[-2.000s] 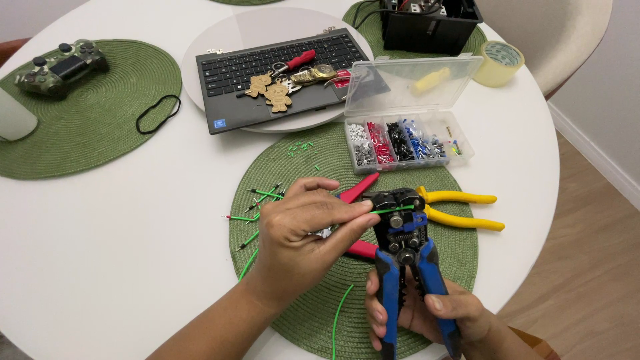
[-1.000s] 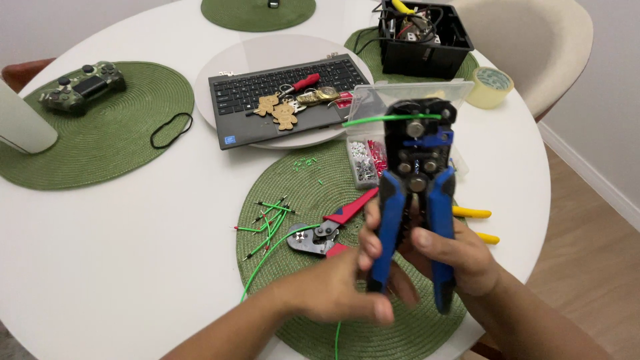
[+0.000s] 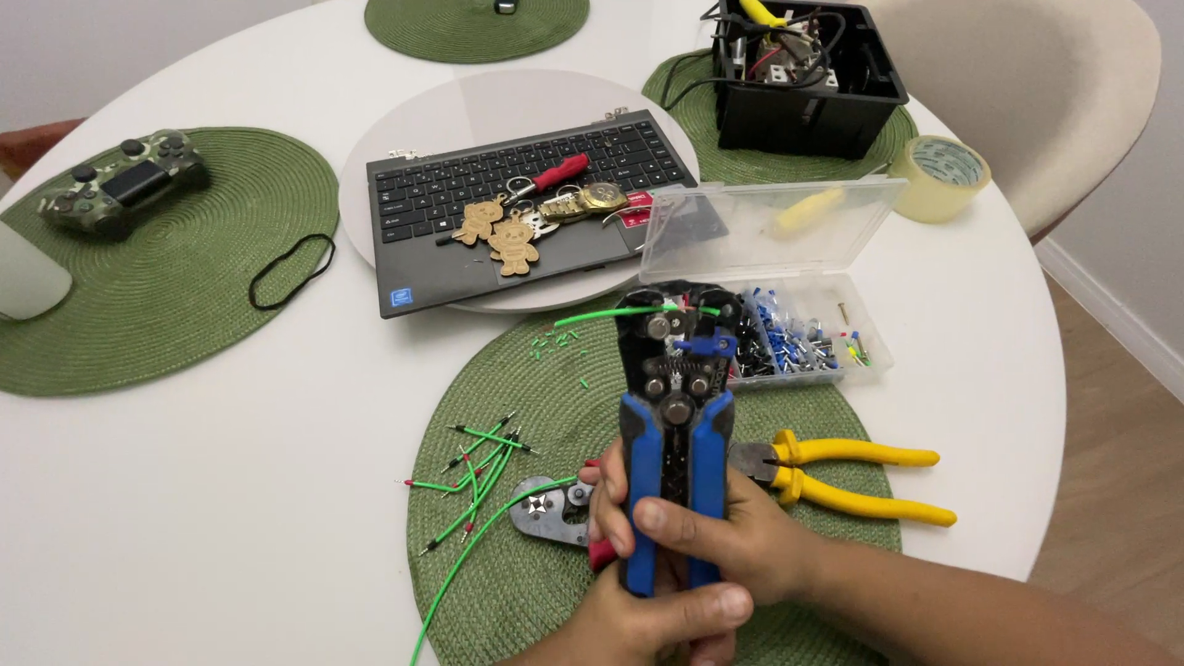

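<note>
My right hand (image 3: 740,536) grips the blue-handled wire stripper (image 3: 677,416), which stands upright over the round woven placemat (image 3: 814,610). Its handles are drawn close together. My left hand (image 3: 652,615) is wrapped around the lower handle ends. A short green wire (image 3: 601,315) lies across the stripper's jaws, a bare copper stretch showing near their right side. Behind my hands, partly hidden, lies a red-handled crimping tool (image 3: 552,511). Left of it are several short green wires with ferrules (image 3: 481,472), and a longer green wire (image 3: 449,578). Yellow-handled pliers (image 3: 860,476) lie to the right.
Beyond the stripper is an open clear box of ferrules (image 3: 865,324). Farther back are a laptop keyboard base (image 3: 407,268) bearing keys and a watch, a black box with wiring (image 3: 805,120), and a tape roll (image 3: 939,180). A game controller (image 3: 125,185) is at left.
My left hand has moved from the green wire at the jaws down to the stripper's handles. The handles, spread earlier, are now closer together, and bare copper shows on the wire.
</note>
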